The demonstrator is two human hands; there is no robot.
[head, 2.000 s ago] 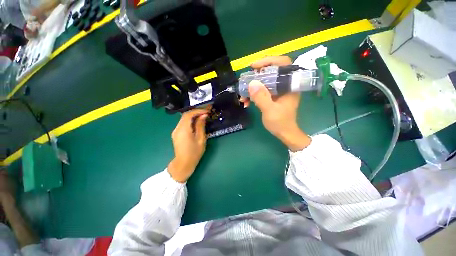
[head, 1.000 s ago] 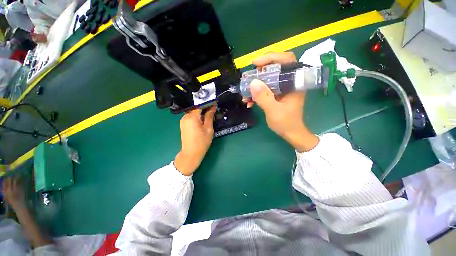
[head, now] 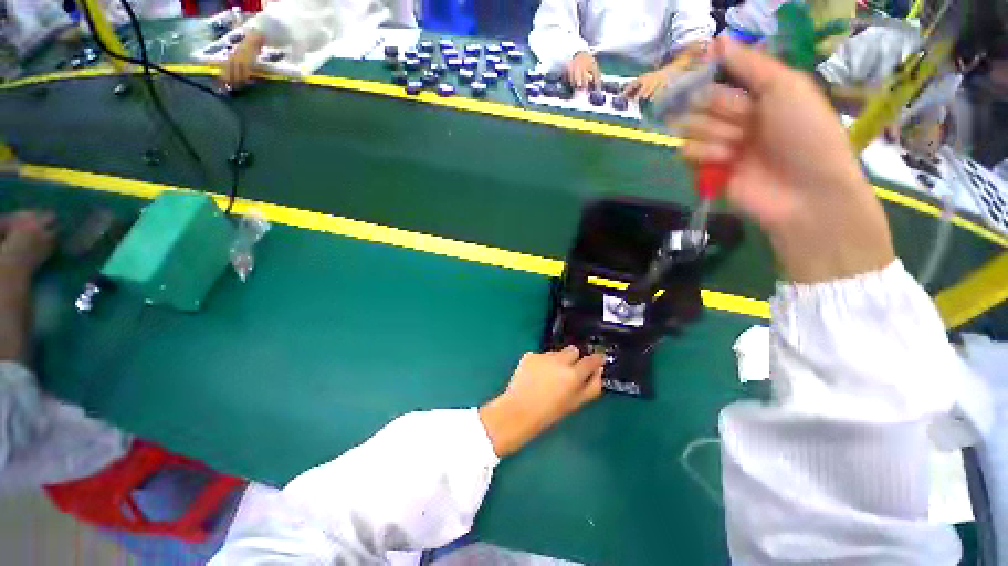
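The black clamp fixture (head: 628, 238) stands on the green mat, its back plate raised. A silver toggle clamp (head: 676, 249) with a red handle (head: 713, 178) reaches over it. My left hand (head: 549, 389) has its fingertips at the fixture's front edge; whether they grip something is hidden. My right hand (head: 790, 155) is raised above and right of the fixture, blurred. It holds the clear-grey dispensing syringe (head: 688, 93), and its lower fingers are at the red handle. The syringe's green cap (head: 796, 38) shows behind the hand.
A green box (head: 171, 250) with a clear plastic scrap (head: 249, 245) lies at the left. White tissue (head: 753, 354) is right of the fixture. A yellow-edged green belt (head: 442, 166) runs behind. Across it, people in white work over small dark parts (head: 459, 66). Another person's hand (head: 24, 239) is at far left.
The view has swung left and up, showing more of the far bench. My right hand has lifted the syringe away from the fixture to the clamp's red handle. My left hand stays at the fixture.
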